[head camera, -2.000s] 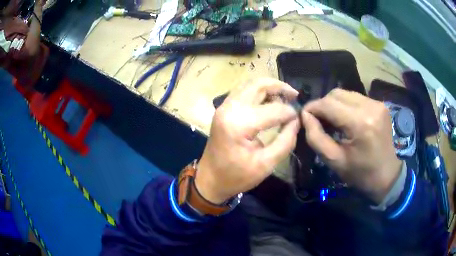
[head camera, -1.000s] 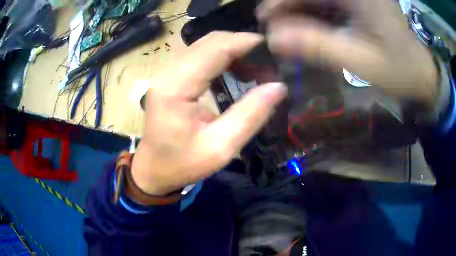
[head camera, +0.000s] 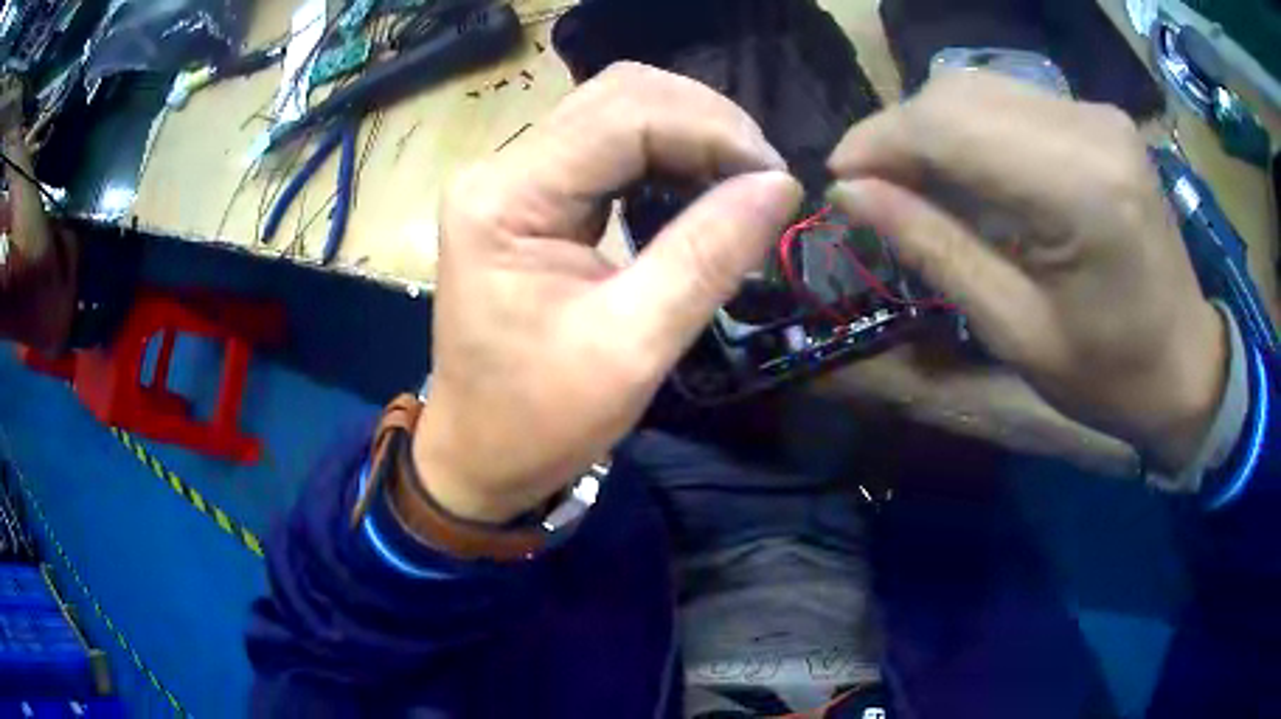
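The black rear housing (head camera: 712, 368) lies in front of me, its near edge over my lap. A circuit board strip (head camera: 843, 327) runs along that edge. Thin red wires (head camera: 790, 260) loop up from the housing to between my hands. My left hand (head camera: 590, 281) has thumb and index fingertip together beside the wires; whether it grips anything is hidden. My right hand (head camera: 1047, 232) pinches the upper end of the red wires just right of it. The hands cover much of the housing.
Blue-handled pliers (head camera: 342, 190) and a long black tapered tool (head camera: 422, 63) lie on the bench at left. A dark panel (head camera: 1040, 35) and a speaker driver (head camera: 1191, 70) are at the right. A red stool (head camera: 183, 365) stands on the floor, left. Another person's arm (head camera: 31, 239) shows at the left edge.
My right hand has come down beside my left, and my left fingertips have closed together. The red wires now rise to the fingertips. The blue light near the board no longer shows clearly.
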